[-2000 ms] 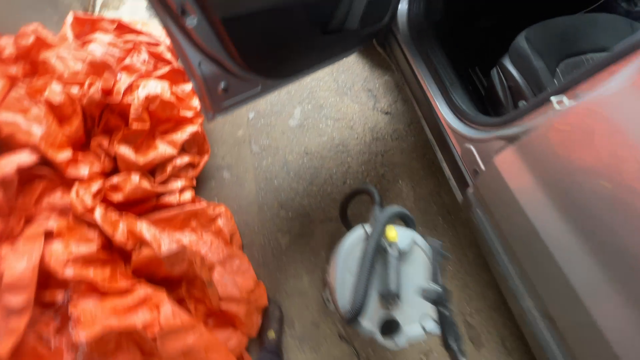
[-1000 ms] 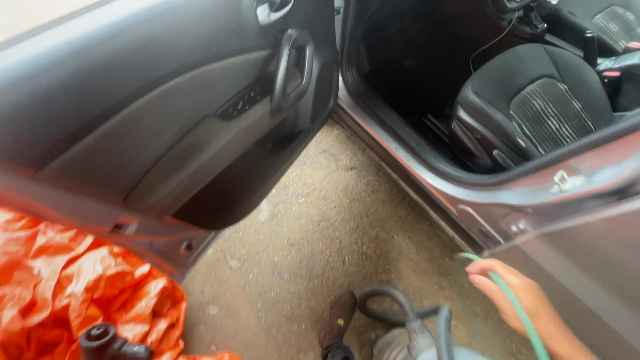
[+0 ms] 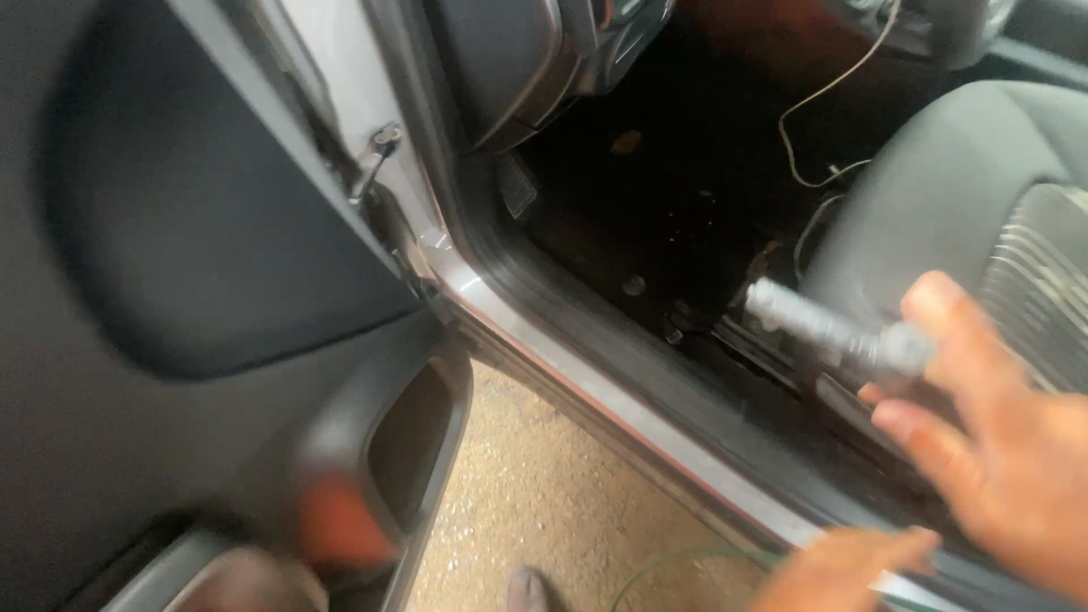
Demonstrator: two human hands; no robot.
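My right hand (image 3: 1003,425) comes in from the right edge, gripping a silver-grey tool with a tubular end (image 3: 803,316). The tool's end points left over the car's dark footwell (image 3: 654,204), beside the front seat (image 3: 926,170); its grip is hidden by the fingers. Lower down, my left hand (image 3: 850,569) is blurred and partly cut off by the bottom edge, above the door sill (image 3: 629,408). A thin green hose (image 3: 697,552) runs up to it; whether the fingers close on the hose cannot be made out.
The open car door (image 3: 212,280), with its lower pocket (image 3: 412,433), fills the left side. A pale cable (image 3: 786,136) hangs by the seat. Small bits of debris (image 3: 633,285) lie in the footwell. The tip of a shoe (image 3: 527,586) shows on the rough ground (image 3: 518,476).
The view has moved in close to the door opening. One second ago one hand showed, with the green hose; now both hands show, one gripping the silver-grey tool.
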